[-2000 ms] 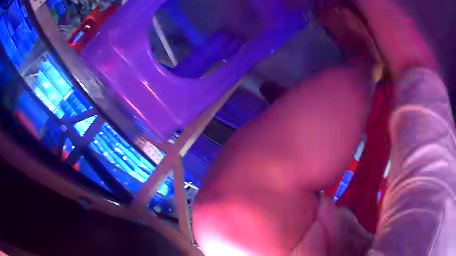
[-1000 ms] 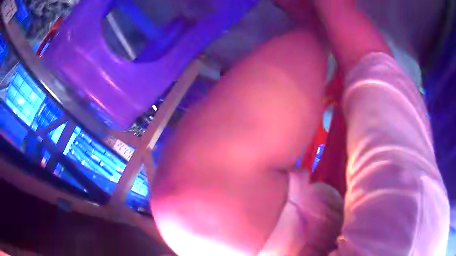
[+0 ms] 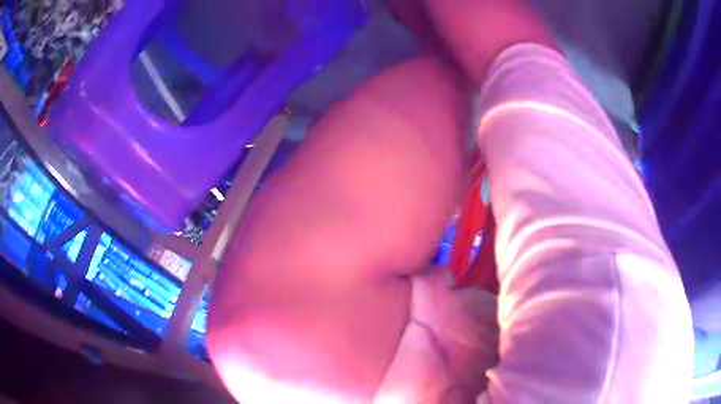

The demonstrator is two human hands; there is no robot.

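A pale sleeve (image 3: 569,237) runs from the lower right up to a bare forearm (image 3: 486,28) at the top edge; it appears to be my right arm. The hand beyond it is cut off by the top edge. My left hand is not in view. A large, bent, bare limb (image 3: 332,213), likely a leg, fills the middle, blurred and very bright at the bottom. A purple plastic stool (image 3: 150,166) with a large opening stands at upper left. No held object shows.
A metal frame bar (image 3: 229,221) slants past the stool. Blue gridded crates (image 3: 118,276) lie beyond it at lower left. A heap of small silvery parts (image 3: 67,35) and a red object (image 3: 55,95) are at upper left. Another red object (image 3: 473,229) shows between limb and sleeve.
The view has shifted, so the limb, sleeve and stool sit farther left in the picture. The forearm is cut off more by the top edge, and more of the silvery heap shows.
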